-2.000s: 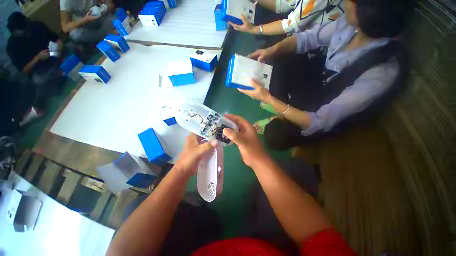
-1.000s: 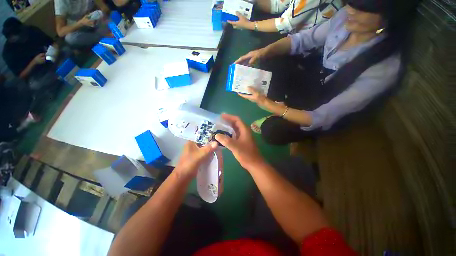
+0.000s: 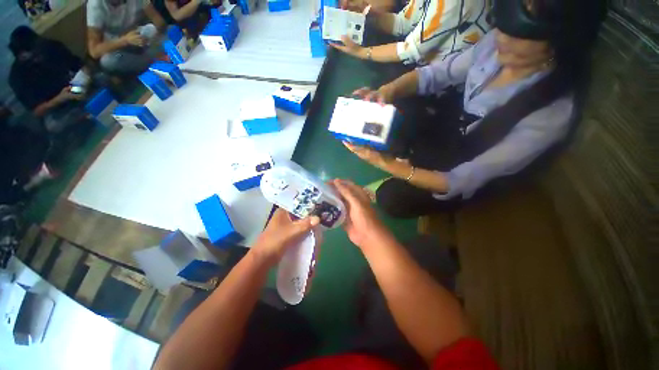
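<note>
An oblong white plastic case (image 3: pixel 289 189) is open in two halves in front of me. The upper half holds small black and white parts, with a black piece (image 3: pixel 329 212) at its right end. The pale lid half (image 3: pixel 295 269) hangs below, mostly empty. My left hand (image 3: pixel 284 233) grips the case where the halves meet, thumb near the black piece. My right hand (image 3: pixel 354 209) holds the right end of the upper half. The fingers beneath the case are hidden.
A white board (image 3: pixel 166 155) carries blue-and-white boxes; a blue box (image 3: pixel 218 220) stands near its close edge. An opened box (image 3: pixel 181 261) lies beside it. A person at right holds a blue-and-white box (image 3: pixel 361 121). A grey-white carton (image 3: pixel 32 314) is lower left. Other people sit farther back.
My right thumb has moved off the black piece, which now shows more fully. The lid half has tilted slightly left. The person at right has turned their box.
</note>
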